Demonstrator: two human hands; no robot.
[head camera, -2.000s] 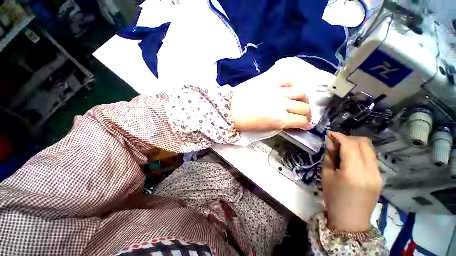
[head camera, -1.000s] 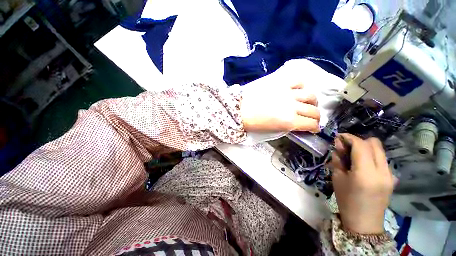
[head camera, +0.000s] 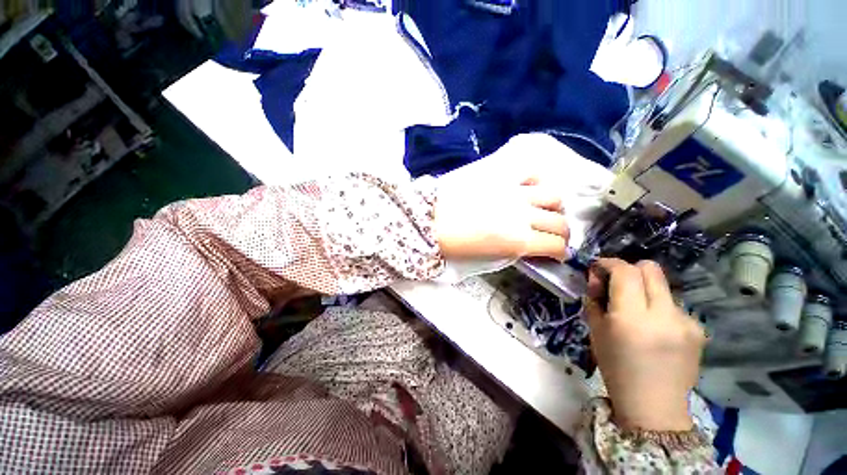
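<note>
A white garment panel (head camera: 548, 158) lies under the needle area (head camera: 641, 232) of the overlock machine (head camera: 710, 172). My left hand (head camera: 501, 218) presses on the panel just left of the needle area, its fingertips at the cloth's edge, thumb side hidden. My right hand (head camera: 645, 348) is in front of the needle area, fingers curled round a small dark tool, which looks like thread snips (head camera: 602, 286). Its fingertips are close to my left fingertips at the panel's edge. A dark narrow bit of cloth shows between the two hands.
Navy garment panels (head camera: 529, 74) and more white cloth (head camera: 362, 93) are heaped behind the work. Thread trimmings (head camera: 553, 325) hang below the needle. Cream tension knobs (head camera: 750, 264) are at right. Blue and red tapes show at the lower right. Shelving (head camera: 70, 121) stands at left.
The view has shifted slightly, so the machine shows lower and further left than a second ago. Both hands keep nearly the same places against the machine; the right fingers are slightly more closed together.
</note>
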